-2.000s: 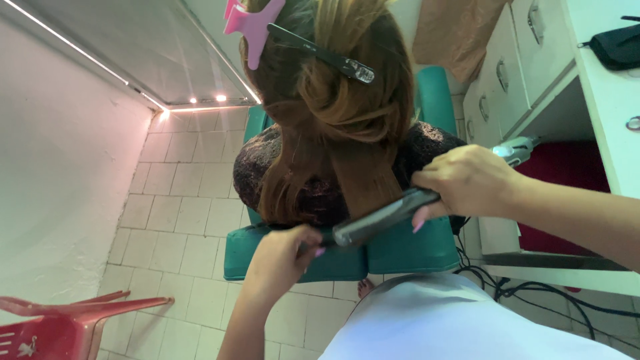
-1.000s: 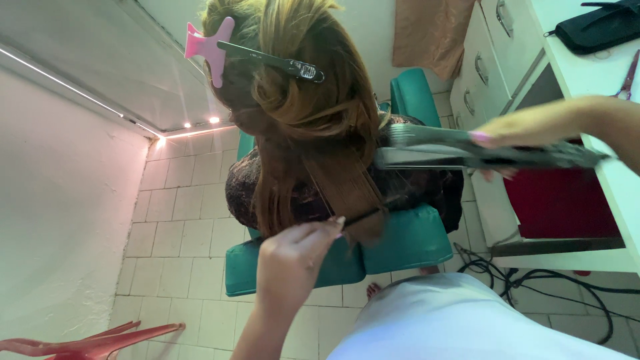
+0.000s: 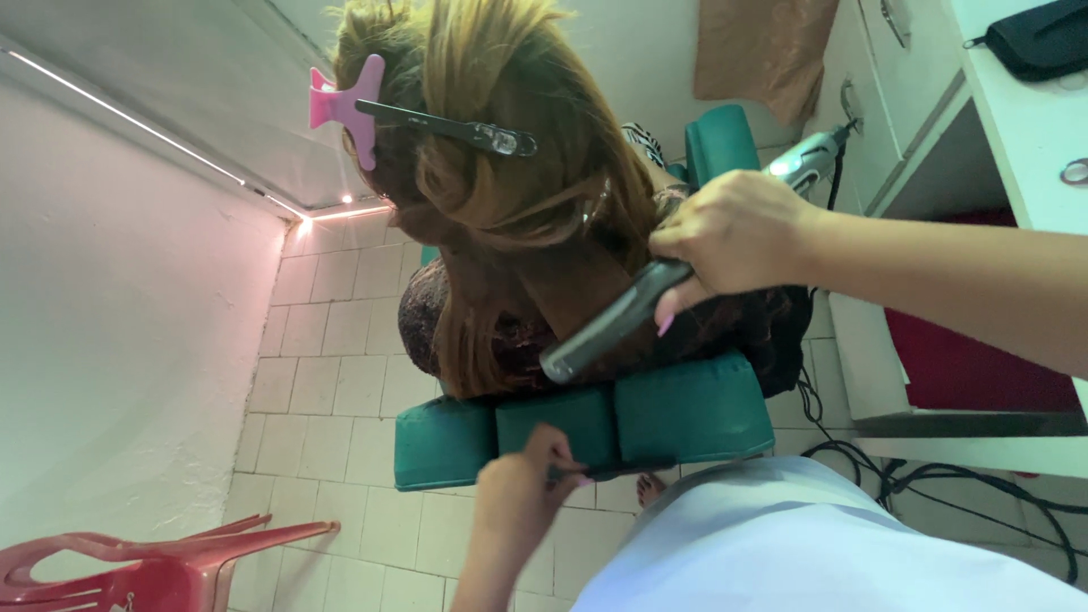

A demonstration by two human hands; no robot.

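A seated person's long brown hair point(image 3: 510, 195) hangs down the back, its upper part held up by a pink butterfly clip point(image 3: 364, 110) and a black sectioning clip point(image 3: 450, 129). My right hand point(image 3: 731, 238) grips a hair straightener point(image 3: 616, 321), whose plates lie at the lower end of a flat hair section; whether hair is between them is hard to tell. Lower down, in front of the green chair back point(image 3: 557, 425), my left hand point(image 3: 531, 472) pinches a thin dark comb point(image 3: 633, 468), away from the hair.
White drawers and a counter point(image 3: 1028, 153) with a black zip case point(image 3: 1041, 41) stand on the right. Black cables point(image 3: 935, 484) lie on the floor below. A red plastic chair point(image 3: 161, 565) is at the lower left, near a pale wall. A brown cloth point(image 3: 756, 55) hangs at the top.
My left hand with the comb has moved down from the hair ends. The straightener, out at the right of the hair one second ago, is at the lower hair again.
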